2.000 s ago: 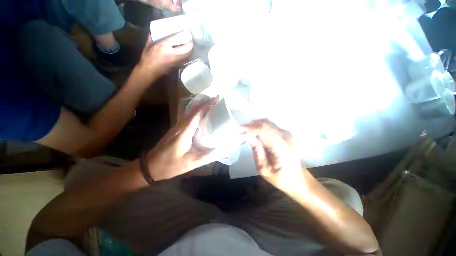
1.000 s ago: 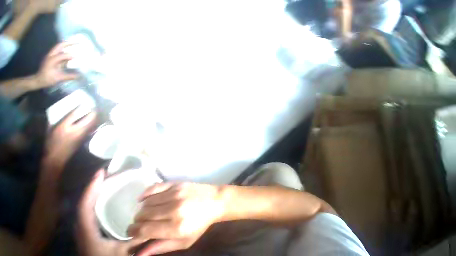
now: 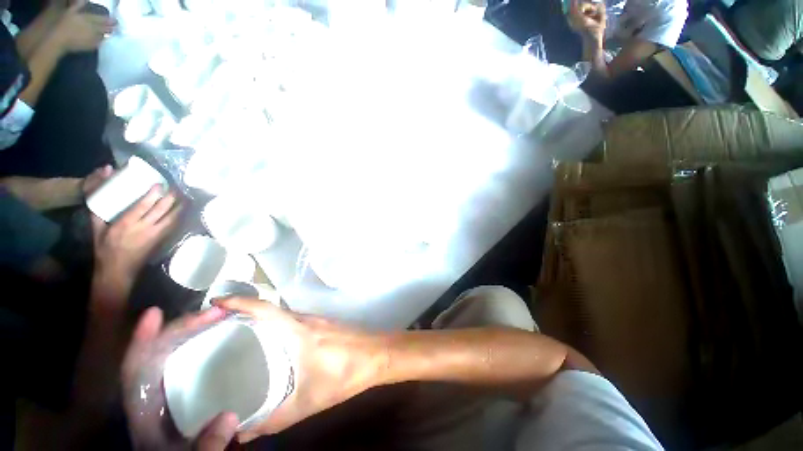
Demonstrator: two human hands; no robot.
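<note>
A white cup (image 3: 216, 379) with its round mouth facing me is held at the lower left, with shiny clear film around it. My right hand (image 3: 308, 365) grips the cup's right side, thumb at the lower rim. My left hand (image 3: 145, 374) is on the cup's left side, partly in shadow and cut off by the bottom edge. Another white cup (image 3: 197, 262) lies just above, at the table edge, its mouth towards me.
The white table (image 3: 396, 295) is blown out by glare, with many cups at its left. Another person's hands hold a white cup (image 3: 128, 190) at the left. Brown cartons (image 3: 616, 291) stand at the right. Clear-wrapped cups (image 3: 563, 110) lie at the table's right. Another person sits at the top right.
The view has swung right, bringing the cartons in. My hands now hold the cup with its mouth towards me; my right hand has moved from across its mouth to its right side.
</note>
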